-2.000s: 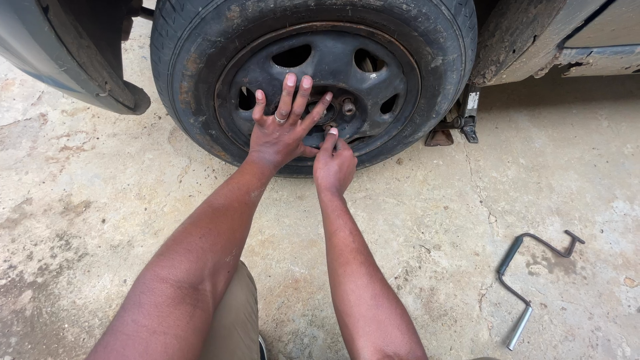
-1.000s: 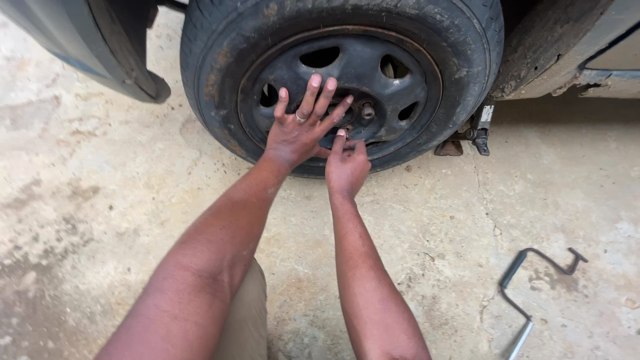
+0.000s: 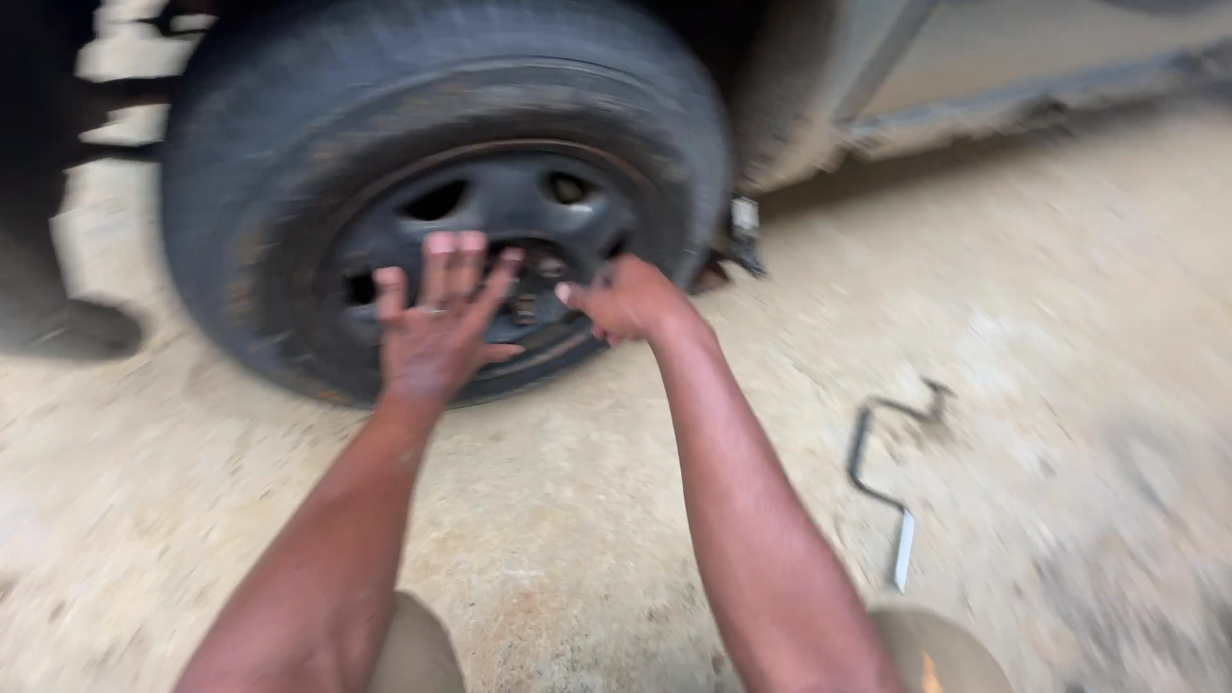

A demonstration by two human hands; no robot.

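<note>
A car wheel with a black steel rim [image 3: 500,192] and a worn tyre [image 3: 241,212] stands in front of me. My left hand [image 3: 438,327], with a ring on one finger, rests with spread fingers on the rim, left of the hub. At the rim's lower right is my right hand [image 3: 626,300], blurred, its fingers curled and the thumb pointing at the hub; whether it holds anything cannot be made out. One wheel nut [image 3: 551,267] shows on the hub between the hands, and a stud or nut [image 3: 525,308] is visible below it.
A crank-shaped wheel brace [image 3: 859,443] lies on the concrete ground at the right. Part of a jack [image 3: 746,236] shows just behind the tyre, under the car's rusty sill [image 3: 866,144]. The dark edge of the bodywork [image 3: 58,318] hangs at the left.
My right hand has moved right, away from the spot below the wheel nut where its fingertips were. My left hand stays spread on the rim. The view has shifted and blurred.
</note>
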